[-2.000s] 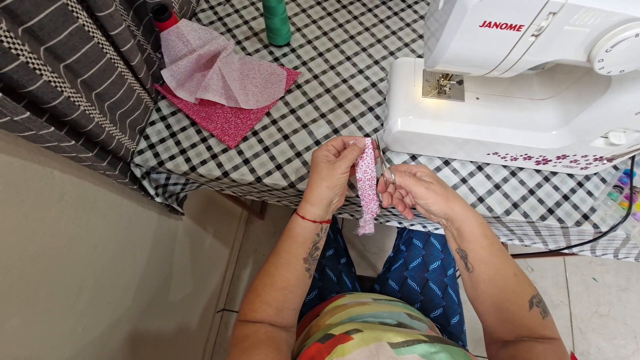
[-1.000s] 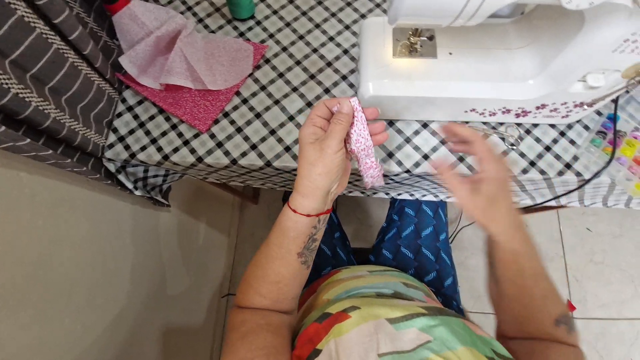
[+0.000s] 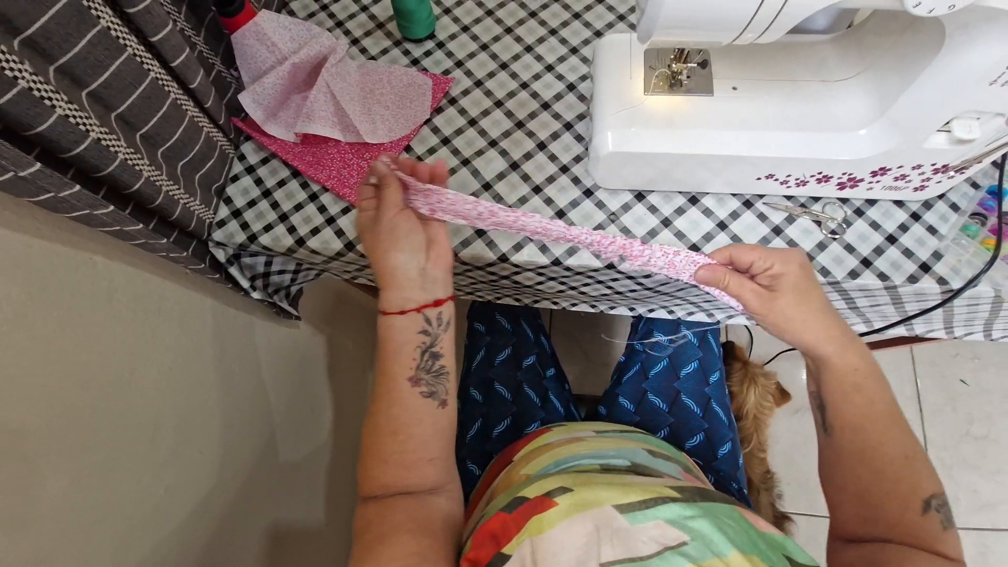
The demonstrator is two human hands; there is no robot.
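Observation:
A narrow pink floral fabric strip, gathered toward its right part, is stretched between my hands above the table's front edge. My left hand pinches its left end, close to a dark pink printed cloth. The right end is gripped by my right hand between thumb and fingers. Loose thread hangs below the strip near my right hand. Small scissors lie on the checked tablecloth, just in front of the white sewing machine.
Light pink cloth lies over the dark pink one, beside a red and black object. A green thread spool stands behind. A plastic case and black cable are at right, a curtain at left, a furry animal below.
Both hands now hold the strip, drawn out lengthwise; one second ago only my left hand held it. The scissors, in my right hand two seconds ago, now lie on the table.

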